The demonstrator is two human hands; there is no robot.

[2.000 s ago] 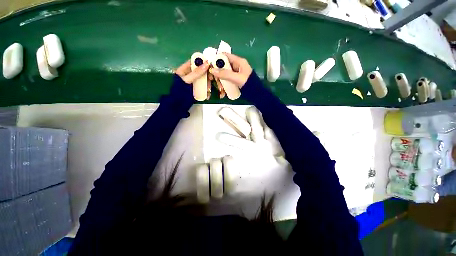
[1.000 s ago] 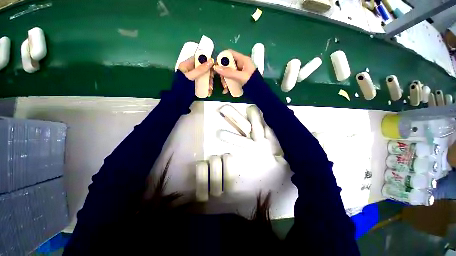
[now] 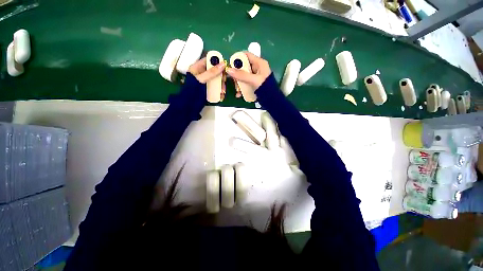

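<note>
My left hand grips a cream-white housing with a black round spot near its top end. My right hand grips a second, similar housing, also with a black spot at the top. The two are held upright side by side, a little apart, over the near edge of the green belt. A tiny yellow scrap shows between my fingertips. My fingers behind the housings are mostly hidden.
More white housings lie on the green belt, to the left and right. Several lie on the white table near my body. Grey stacked trays stand left, labelled bottles right.
The units and scraps on the belt have shifted left. The two white units by my left hand have moved away from it. My hands keep hold of both housings in nearly the same place.
</note>
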